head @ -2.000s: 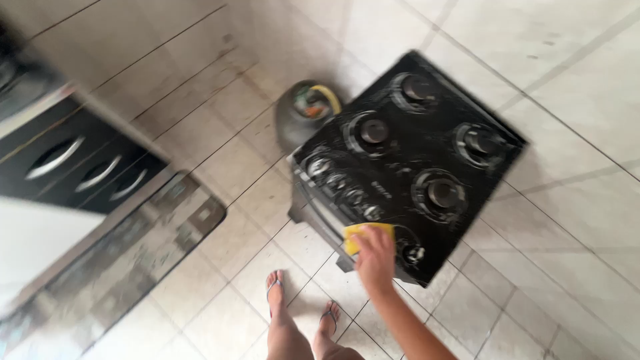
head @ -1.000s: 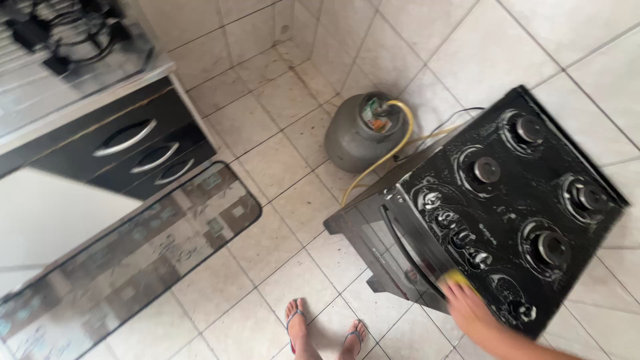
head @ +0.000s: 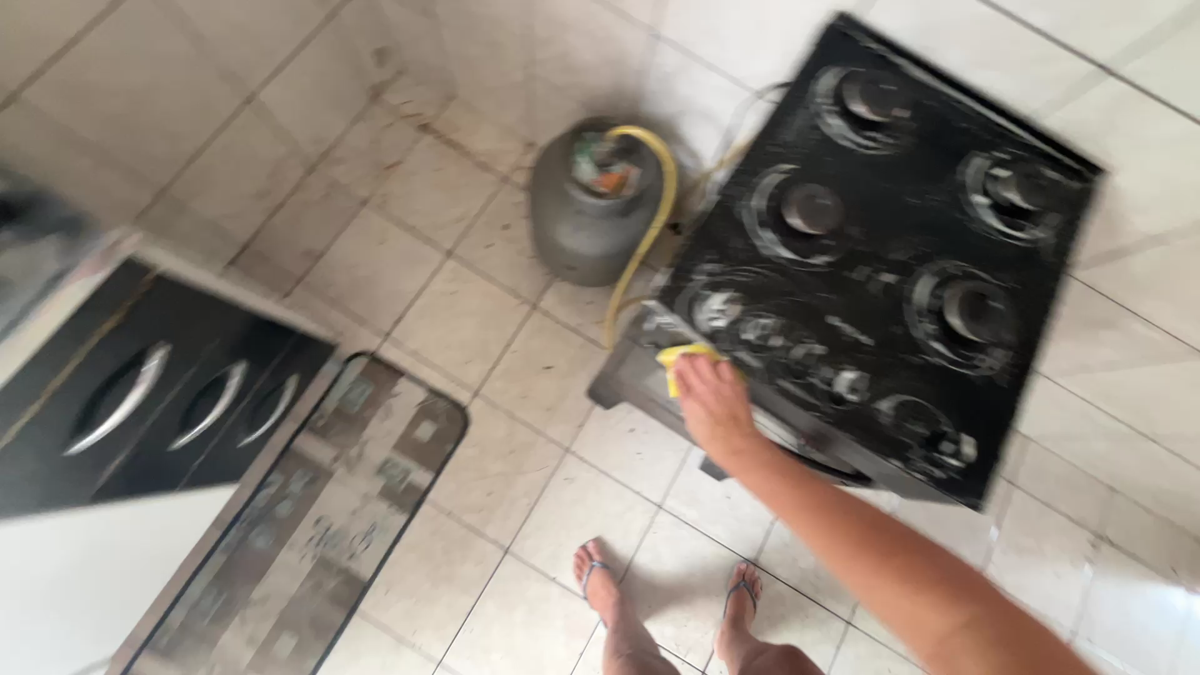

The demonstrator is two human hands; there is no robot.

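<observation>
My right hand [head: 717, 403] holds a yellow sponge [head: 687, 354] at the front edge of a black gas stove [head: 872, 253], near the end by the gas cylinder. Whitish suds or streaks lie over the stove's top, around the burners and along the row of control knob positions. The oven door handle [head: 816, 461] runs below the hand's forearm, on the front of the stove. The picture is blurred, so the sponge's exact contact with the edge is hard to tell. My left hand is not in view.
A grey gas cylinder [head: 591, 225] with a yellow hose [head: 667, 187] stands beside the stove. At the left are a black drawer unit [head: 178, 384] and a patterned mat [head: 328, 525] on the tiled floor. My feet in flip-flops [head: 595, 572] stand before the stove.
My right hand with the sponge has moved along the stove's front edge toward the gas cylinder's end. The view has shifted too.
</observation>
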